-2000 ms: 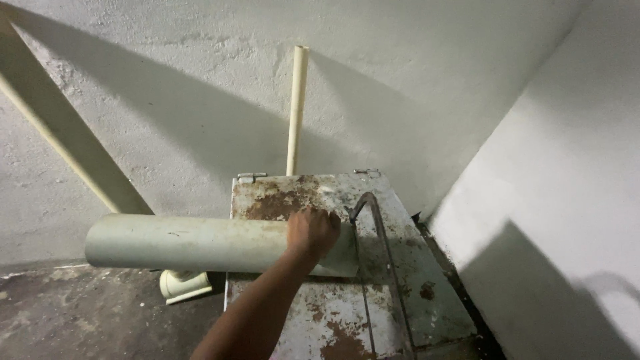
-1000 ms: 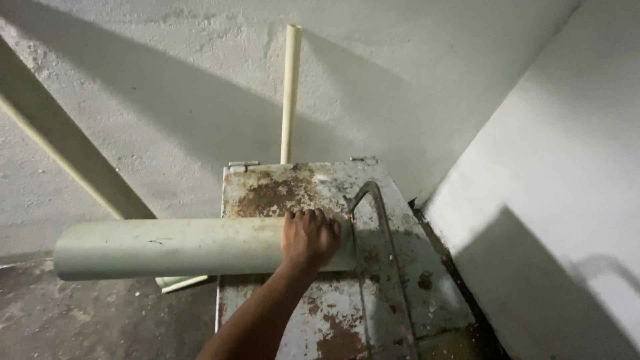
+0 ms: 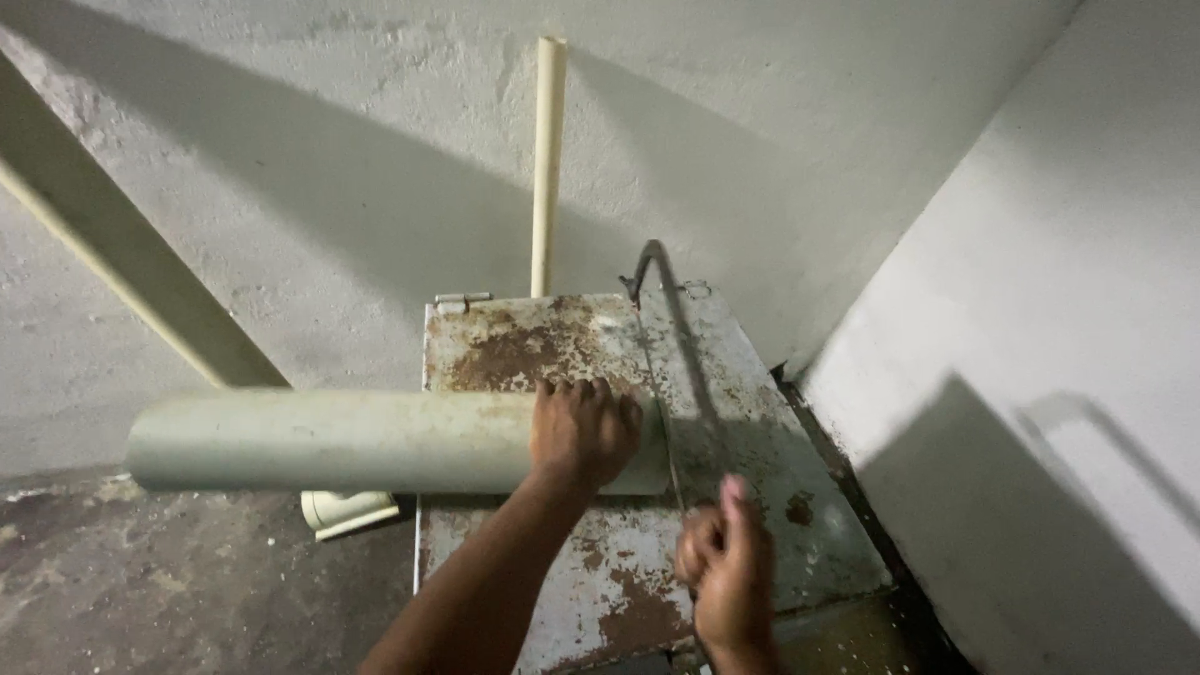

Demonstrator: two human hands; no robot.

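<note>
A wide, pale grey-green plastic pipe (image 3: 337,441) lies crosswise on a rusty, white-painted metal surface (image 3: 637,600), its left part jutting past the edge. My left hand (image 3: 581,431) presses on top of the pipe near its right end. My right hand (image 3: 729,572) grips the near end of a hacksaw (image 3: 689,347); its handle is hidden in my fingers. The saw's thin blade runs down beside the pipe's right end, and its curved frame rises to the right. Whether the blade is within the pipe wall cannot be told.
A thin cream pipe (image 3: 548,169) stands upright against the rough wall behind. At the left a larger cream pipe (image 3: 103,253) leans at a slant. A cream pipe fitting (image 3: 349,511) lies on the stained floor below the wide pipe. A white wall (image 3: 1059,309) rises at the right.
My right hand has come into view on the hacksaw. The saw's far end now reaches past the pipe toward the back wall. My left hand stays on the pipe.
</note>
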